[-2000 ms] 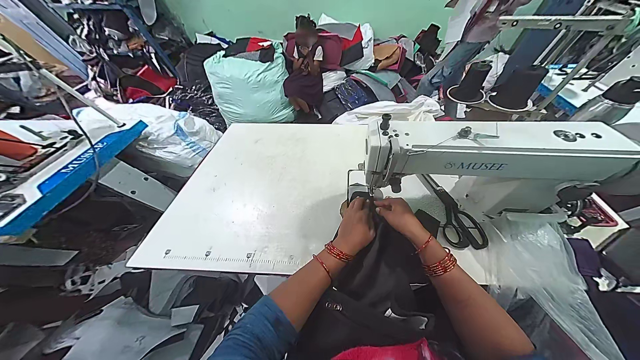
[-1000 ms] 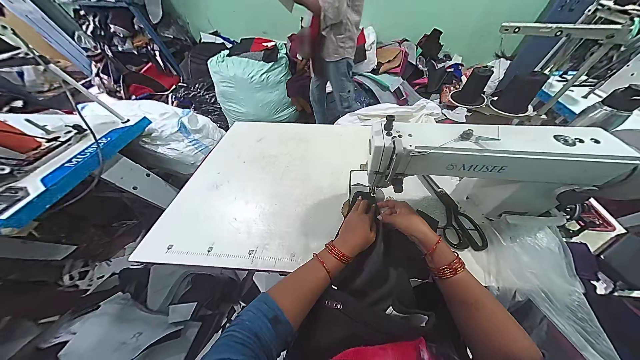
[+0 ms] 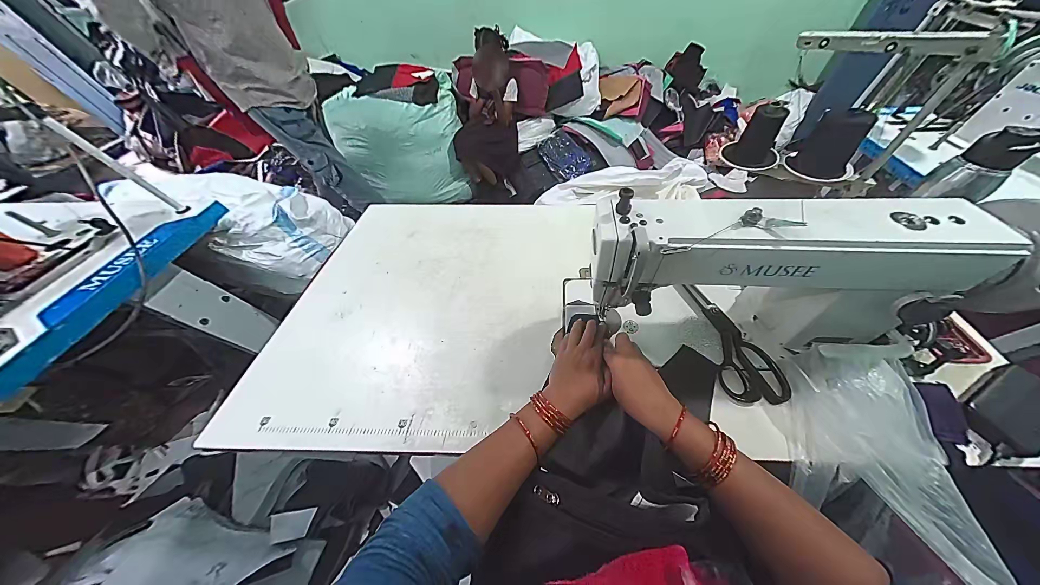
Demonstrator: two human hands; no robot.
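Black fabric (image 3: 605,439) lies under the needle area of a white Musee sewing machine (image 3: 812,244) and hangs over the table's front edge. My left hand (image 3: 578,370) rests on the fabric just in front of the presser foot, fingers pointing at the needle. Beside it, touching it, my right hand (image 3: 638,378) pinches the fabric with bent fingers. The fingertips near the needle are partly hidden. Black-handled scissors (image 3: 747,366) lie on the table to the right of my right hand, their blades partly behind the machine arm.
Clear plastic sheeting (image 3: 869,422) drapes over the table's right side. Black thread cones (image 3: 829,146) stand behind the machine. Another machine table with a blue edge (image 3: 122,284) is at left. Beyond the white table (image 3: 390,325), one person (image 3: 244,65) stands and another (image 3: 490,114) sits by stuffed sacks.
The standing person has moved from the back middle to the left, and the seated person shows again. My right hand has drawn closer against my left hand.
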